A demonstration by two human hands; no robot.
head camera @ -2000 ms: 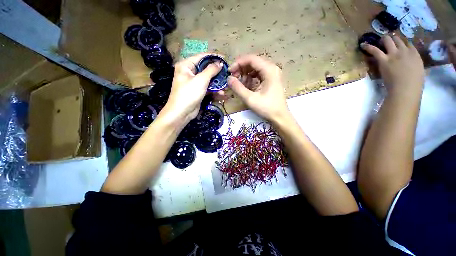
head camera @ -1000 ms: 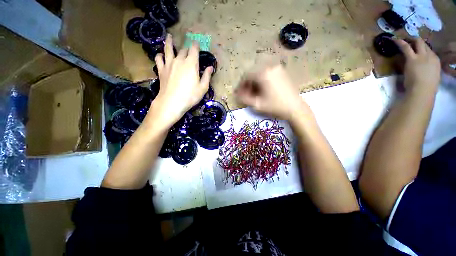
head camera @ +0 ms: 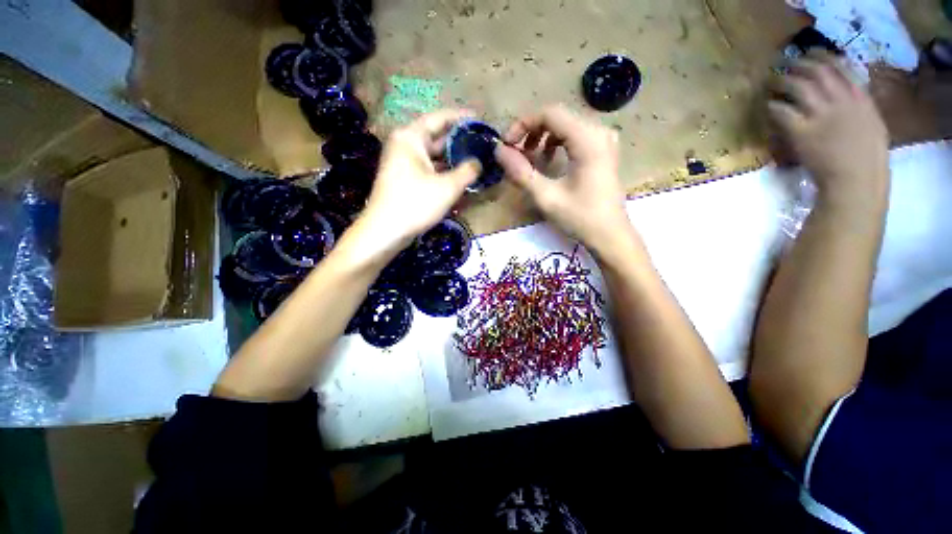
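Note:
My left hand (head camera: 418, 183) holds a round black housing (head camera: 478, 154) tilted above the tan board, its hollow side facing me. My right hand (head camera: 564, 167) is at the housing's right rim, with thumb and forefinger pinched together there; whether a wire lead is between them is too small to tell. A tangled heap of mostly red wire leads (head camera: 530, 321) lies on the white paper below my hands. A pile of glossy black housings (head camera: 301, 238) lies to the left. One more black housing (head camera: 611, 82) lies alone on the board.
A second person's hand (head camera: 830, 125) is at the upper right, near white discs (head camera: 861, 31). A green piece (head camera: 413, 96) lies by the housings. An open carton (head camera: 117, 245) and clear plastic bag (head camera: 37, 302) are at far left. A small black piece (head camera: 696, 167) lies near the board's edge.
A housing was set down on the board. My left hand has come back from the pile holding another housing, and my right hand has moved up to its rim. The second person's hand has shifted left.

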